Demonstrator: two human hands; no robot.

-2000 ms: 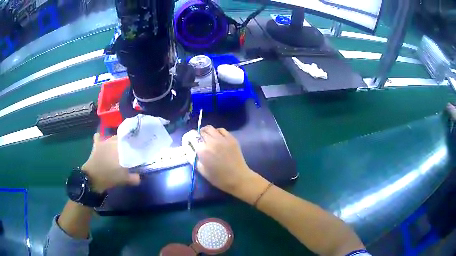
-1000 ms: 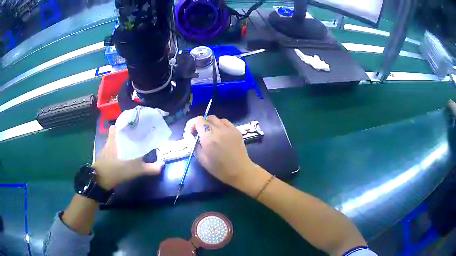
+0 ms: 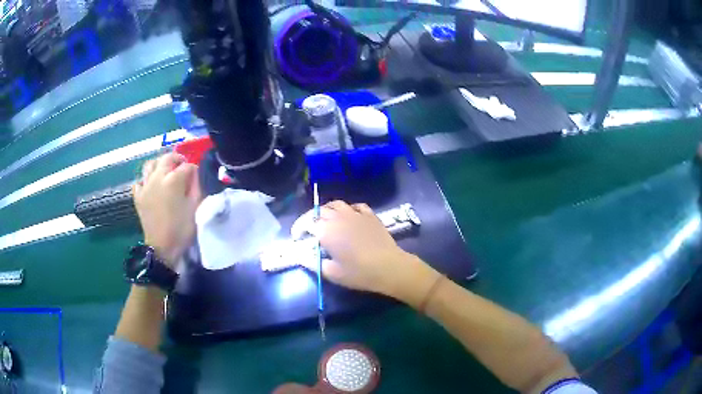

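Observation:
The silver slotted metal workpiece [image 3: 283, 257] lies on the black mat [image 3: 369, 296], slanting up to the right under my right hand. My right hand [image 3: 356, 245] rests over its middle and holds a thin blue stick [image 3: 319, 288], dark at its lower end, and a small white thing at the fingertips. My left hand [image 3: 168, 202] is raised at the red box [image 3: 195, 149] and covers most of it; its fingertips are hidden or blurred. A crumpled white wipe [image 3: 236, 228] lies between my hands, beside the microscope base.
The black microscope column [image 3: 235, 85] rises over the mat. Behind the mat is a blue tray [image 3: 362, 163] with a silver-lidded jar [image 3: 319, 110] and a white container [image 3: 367, 121]. A grey ribbed block [image 3: 105, 205] lies left. A brown-pink compact [image 3: 349, 369] is in front.
My left hand has left the workpiece's left end and moved up and left to the red box. My right hand stays on the workpiece, with the stick now nearly upright in view.

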